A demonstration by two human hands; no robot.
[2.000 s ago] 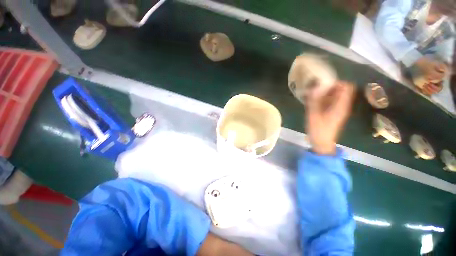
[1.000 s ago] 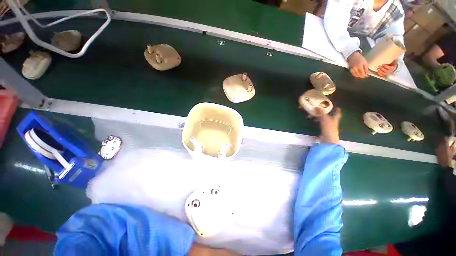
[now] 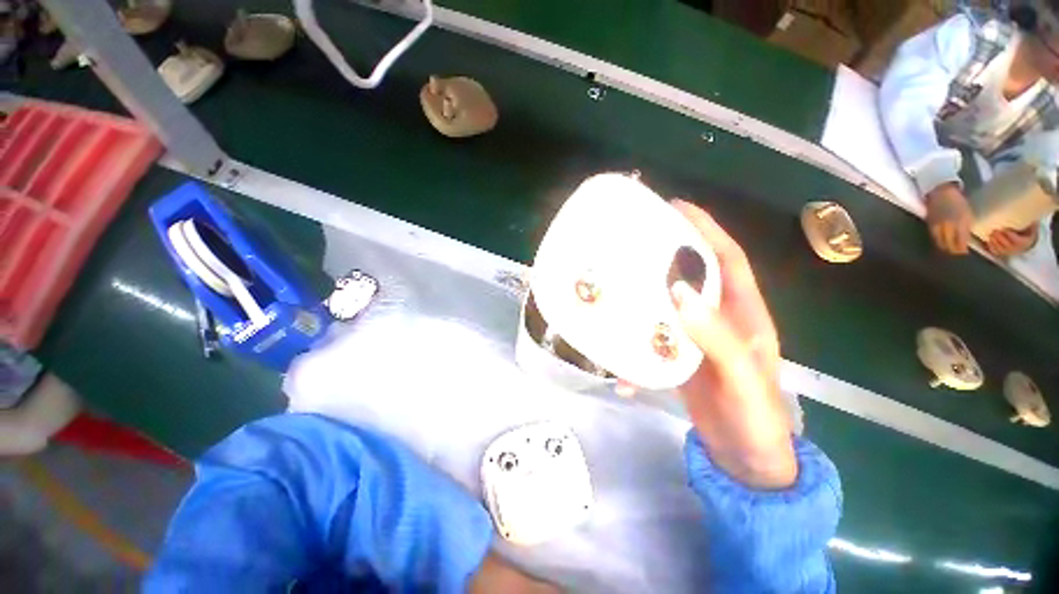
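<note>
My right hand [image 3: 737, 337] holds a cream rounded-square cover [image 3: 604, 255] by its right side, raised over the near edge of the belt. The cover shows two copper-coloured round spots and a dark round hole. Behind and below it shows part of the deep cream tub [image 3: 546, 355], mostly hidden. A flat cream cover [image 3: 539, 493] with two dark-ringed holes lies on the white protective sheet [image 3: 383, 377]. My left forearm crosses the lower left in a blue sleeve; my left hand is cut off by the bottom edge, so its grip does not show.
A blue tape dispenser [image 3: 238, 279] stands left, with a small whitish plate [image 3: 352, 295] beside it. A red divided tray [image 3: 64, 209] is at far left. Several beige parts lie on the green belt [image 3: 348, 151]. A white cable [image 3: 369, 70] hangs above it. Another worker [image 3: 964, 116] handles a part across the belt.
My right hand has come back from the belt with a cover, now in front of the tub. The view has shifted, and the flat cover on the sheet sits more upright in view.
</note>
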